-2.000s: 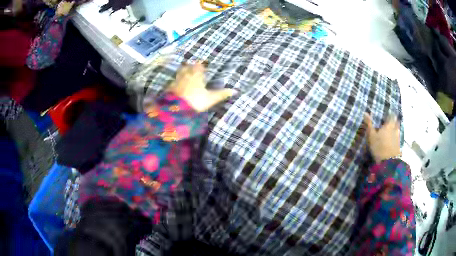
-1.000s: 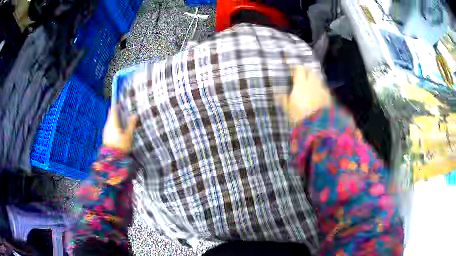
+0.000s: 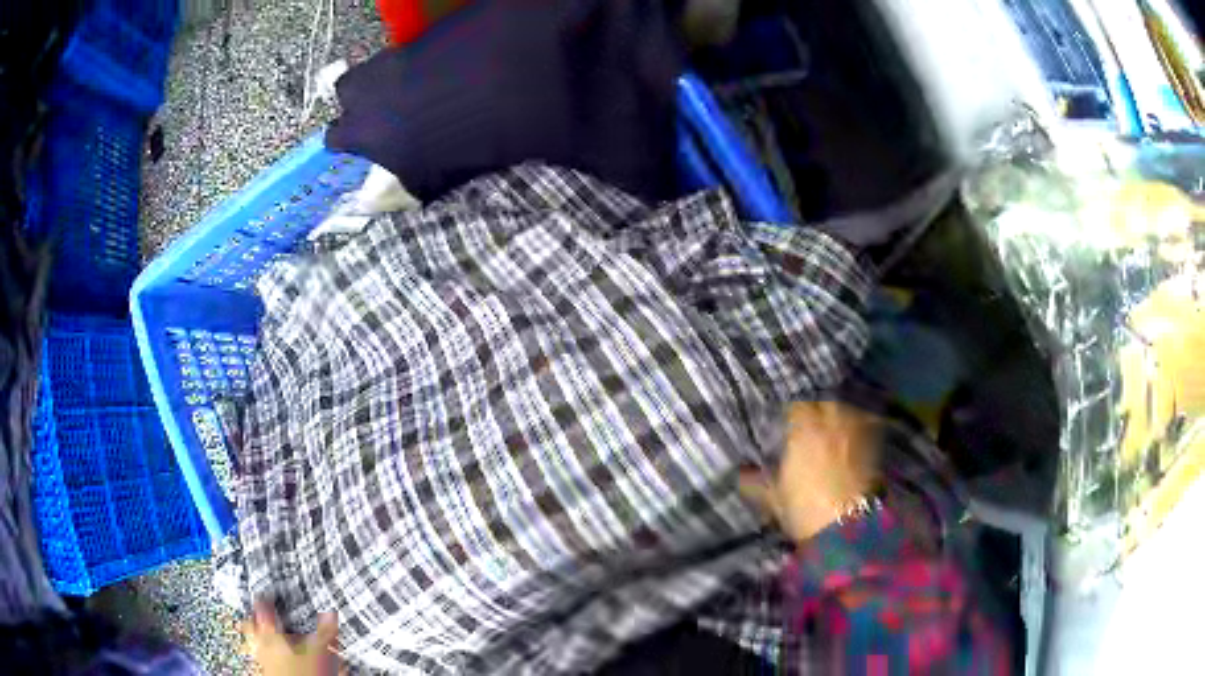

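Note:
A large plaid garment (image 3: 502,409) with brown-black and white checks lies spread over a blue plastic crate (image 3: 185,297) on the floor. My left hand (image 3: 293,646) is at the garment's lower left edge, cut off by the picture's bottom, with thumb and fingers at the cloth. My right hand (image 3: 822,472), slightly blurred, is at the garment's right side with cloth at its fingers. Whether either hand grips the cloth is hard to tell.
A dark cloth (image 3: 529,99) hangs over the crate's far end. More blue crates (image 3: 106,456) stand at the left on the speckled floor (image 3: 238,79). At the right are the white table (image 3: 945,66) and a clear plastic bag (image 3: 1150,357) with yellow-brown contents.
The garment has moved from the table to over the floor crate and now lies lower and looser. Both hands have moved down, toward the near side of the cloth.

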